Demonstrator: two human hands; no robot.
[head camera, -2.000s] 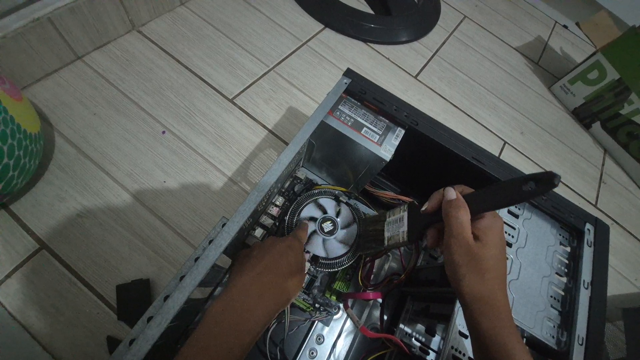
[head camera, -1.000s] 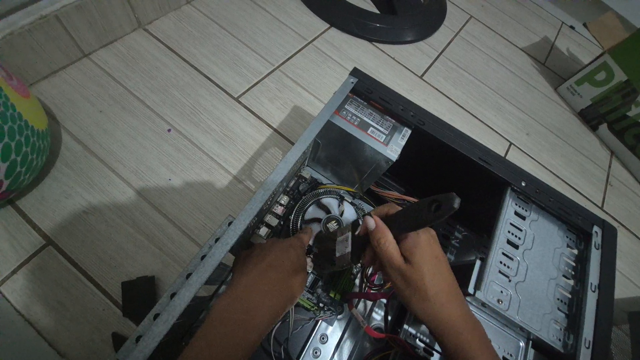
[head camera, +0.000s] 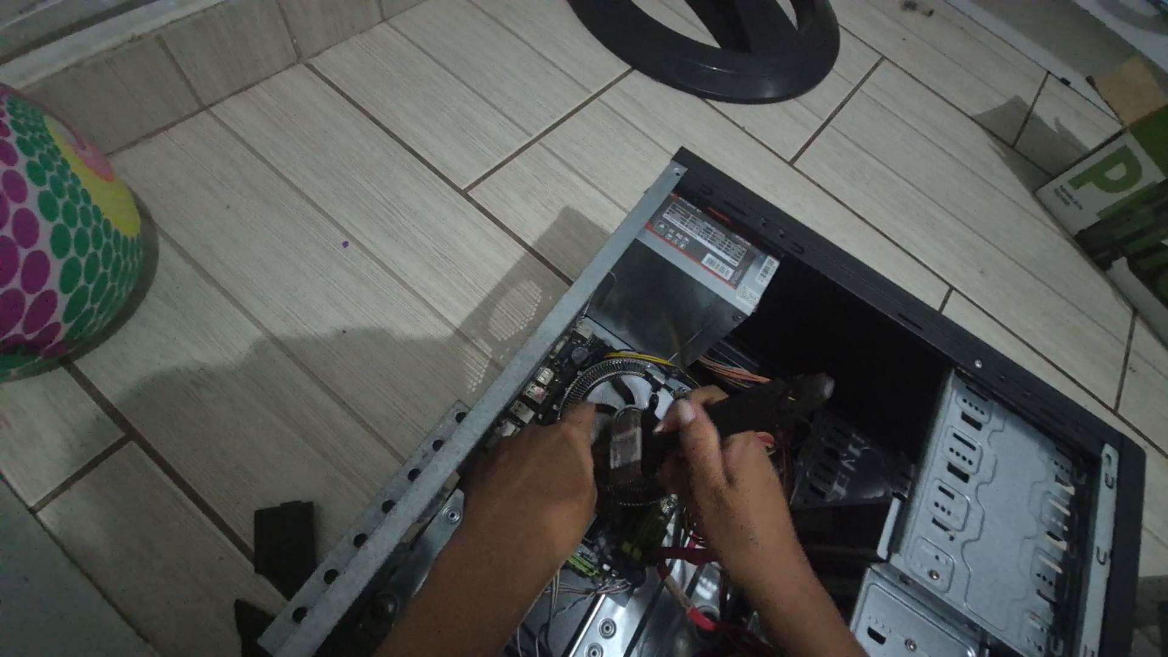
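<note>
In the head view, an opened desktop computer case (head camera: 821, 242) lies on the floor. A CPU cooler fan (head camera: 616, 388) with white blades and a ribbed metal rim sits on its motherboard. My right hand (head camera: 730, 465) grips a flat brush with a black handle (head camera: 776, 401); its metal ferrule (head camera: 627, 443) lies over the fan, and its bristles are hard to make out. My left hand (head camera: 538, 484) touches the fan's left side with its fingertips; whether it pinches anything is hidden. Above the fan is the power supply (head camera: 675, 292). Red cables (head camera: 693, 607) run below the hands.
A silver drive cage (head camera: 990, 493) fills the case's right side. A polka-dotted round object (head camera: 64, 237) stands at the left. A black ring-shaped base (head camera: 721, 82) lies beyond the case, a green and white box (head camera: 1109, 182) at the far right, and a dark flat piece (head camera: 285, 543) near the case's left edge.
The brush in my right hand has moved left and is held more over the fan, its handle lower than two seconds ago. My left hand stays at the fan's left side.
</note>
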